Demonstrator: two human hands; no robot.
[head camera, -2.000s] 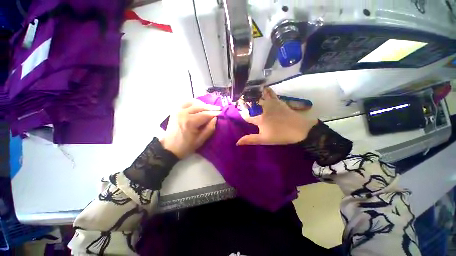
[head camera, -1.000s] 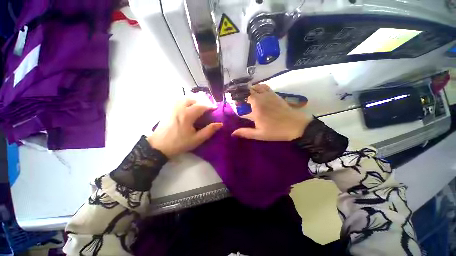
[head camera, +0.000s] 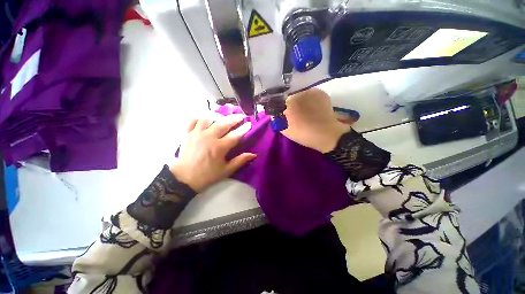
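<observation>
A purple fabric piece (head camera: 299, 186) lies under the needle area of the white sewing machine (head camera: 198, 46) and hangs over the table's front edge. The presser foot and needle area (head camera: 256, 113) is in bright lamp glow. My left hand (head camera: 210, 150) lies flat on the cloth and table left of the needle, fingers spread, gripping nothing. My right hand (head camera: 314, 119) is right of the needle beside the blue knob, at the cloth's edge; its fingers are hidden behind the machine parts, so its hold cannot be told.
A stack of purple cut pieces (head camera: 69, 97) with white labels lies at left. A red strip (head camera: 136, 15) is behind it. Thread snips (head camera: 347, 115) lie partly hidden right of my right hand. A phone (head camera: 451, 119) lies at right. A measuring scale (head camera: 221, 228) runs along the front edge.
My left hand has flattened and spread its fingers on the cloth. My right hand has moved further in behind the needle area, its fingers now hidden. The view has shifted slightly.
</observation>
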